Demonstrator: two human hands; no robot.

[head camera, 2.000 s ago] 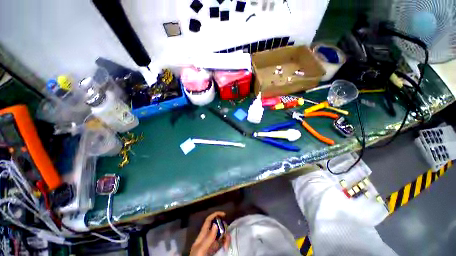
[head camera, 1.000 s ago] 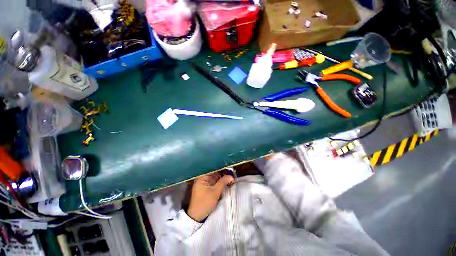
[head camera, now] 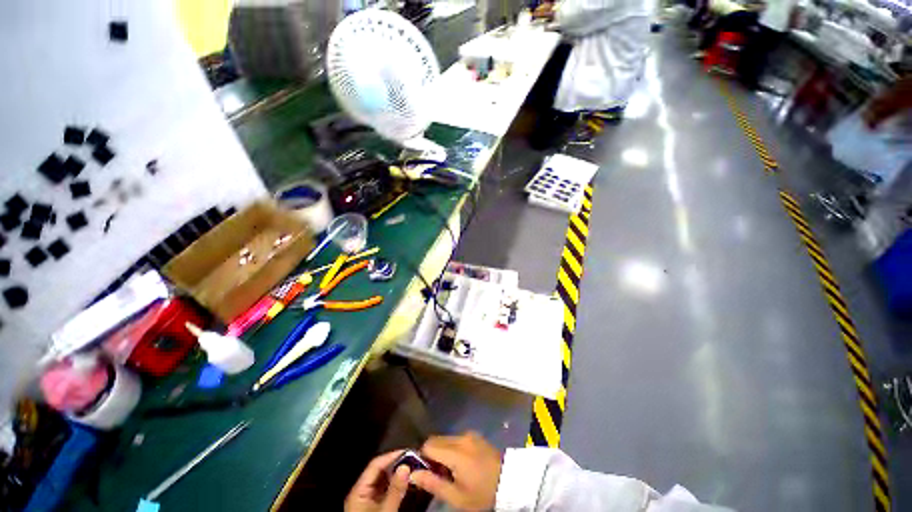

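A small dark watch body is held between both hands at the bottom of the head view, below the bench edge. My left hand grips it from the left, its thumb on the case. My right hand holds it from the right, with a white sleeve behind. The lower part of the left hand is cut off by the frame edge. The fingers hide much of the watch.
The green bench holds blue-handled pliers, orange-handled cutters, a glue bottle and a cardboard box. A white foam tray stands right of the bench. Floor tape and a person in white are beyond.
The view has swung right toward the aisle, so the bench now lies at the left. Both hands now show together on the watch; the right hand was hidden a second ago.
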